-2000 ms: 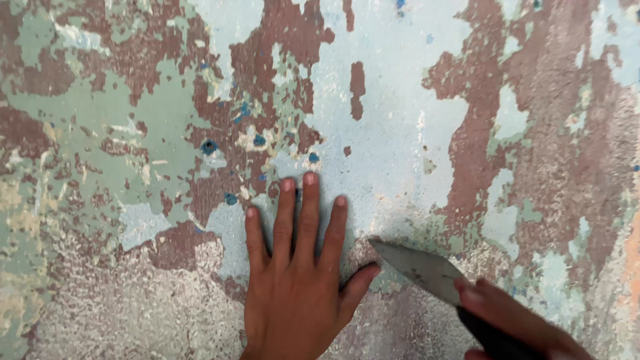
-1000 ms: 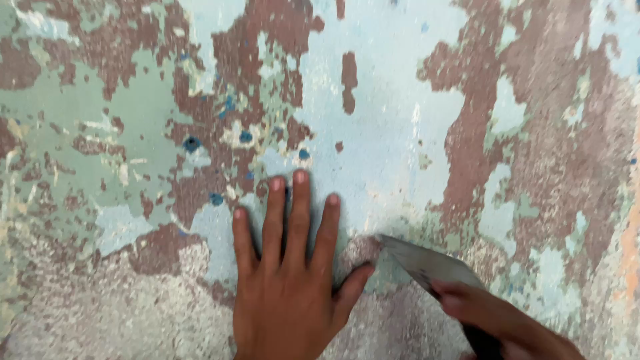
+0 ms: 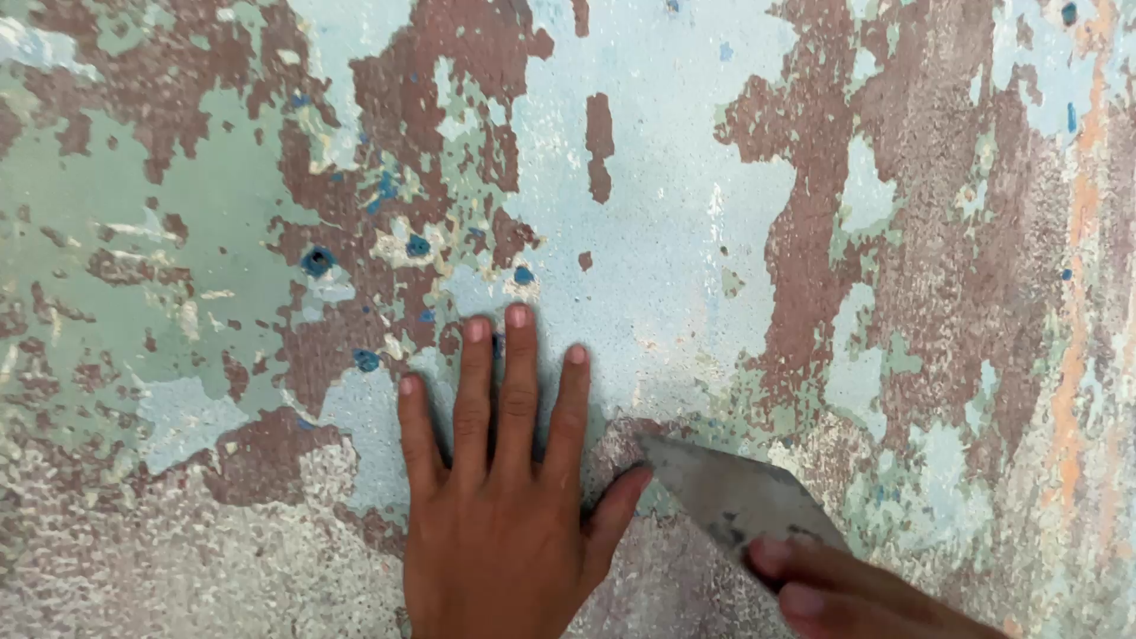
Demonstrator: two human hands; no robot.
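Note:
My left hand (image 3: 506,497) lies flat with its fingers spread on a wall (image 3: 657,222) of peeling paint, pale blue, green and brown. It holds nothing. At the lower right, my right hand (image 3: 861,586) grips a pointed metal blade (image 3: 745,497), which looks like a putty knife or scraper; its handle is mostly hidden by the fingers. The blade's tip rests at or very near the wall, just right of my left thumb, beside a small brownish patch (image 3: 617,444) where paint is off.
Several blue-rimmed spots and a dark hole (image 3: 317,260) mark the wall left of and above my left hand. Rough, greyish bare surface (image 3: 204,559) spreads along the bottom. An orange streak (image 3: 1069,399) runs down the right side.
My left hand stays flat on the wall. The blade remains in my right hand close to the left thumb, with only a slight shift in its angle.

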